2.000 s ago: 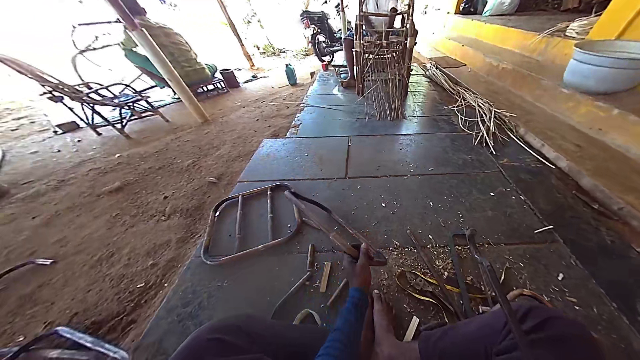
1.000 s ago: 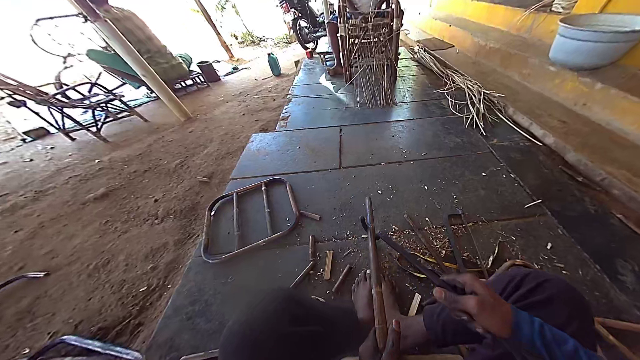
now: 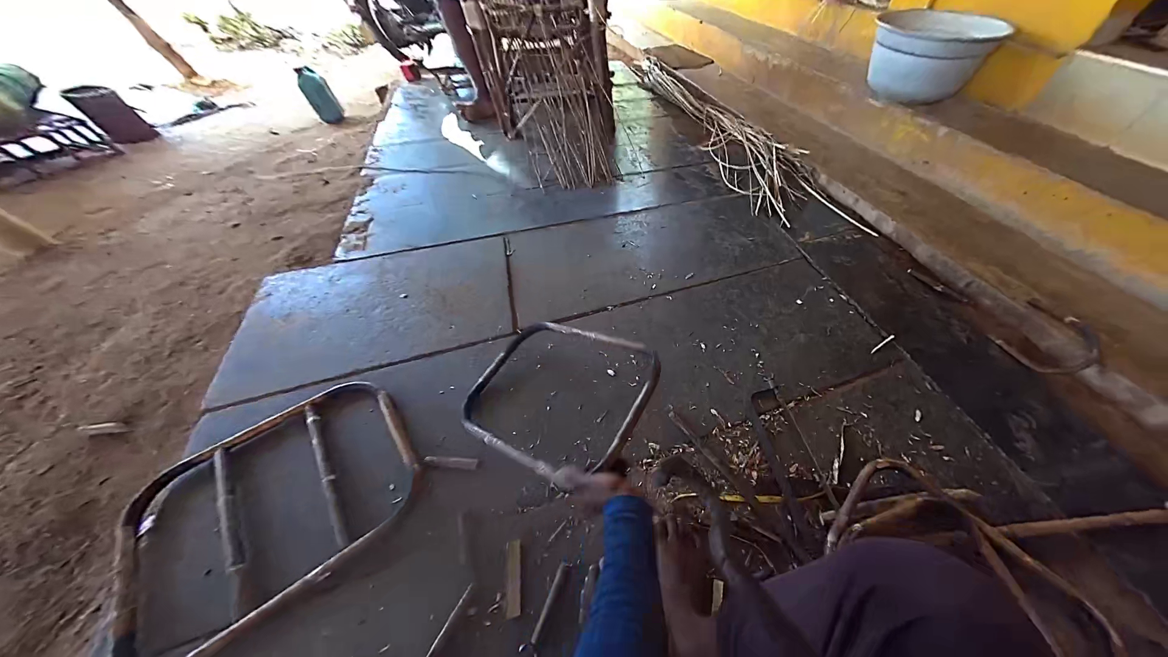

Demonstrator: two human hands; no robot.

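My left hand [image 3: 598,488], at the end of a blue sleeve, grips one corner of a rounded-square frame of bent cane [image 3: 652,374]. The loop stretches forward from it over the stone slabs. To its left, a larger bent-cane frame with two crossbars [image 3: 324,474] lies on the slabs. Short cut cane pieces [image 3: 552,602] and a flat strip of wood [image 3: 513,579] lie beside my forearm. A bare foot [image 3: 684,575] rests just right of the sleeve, with a dark curved piece [image 3: 716,520] next to it. My right hand is out of view.
Shavings and long tools [image 3: 776,465] lie ahead of the foot; bent canes [image 3: 894,511] surround my right knee. Farther off are a cane structure [image 3: 547,64] with a person's leg beside it, a bundle of thin canes [image 3: 748,155], steps and a metal tub [image 3: 935,59].
The cane stick held in my left hand one second ago is no longer seen there; that hand now grips the rounded-square frame. My right hand has gone out of view.
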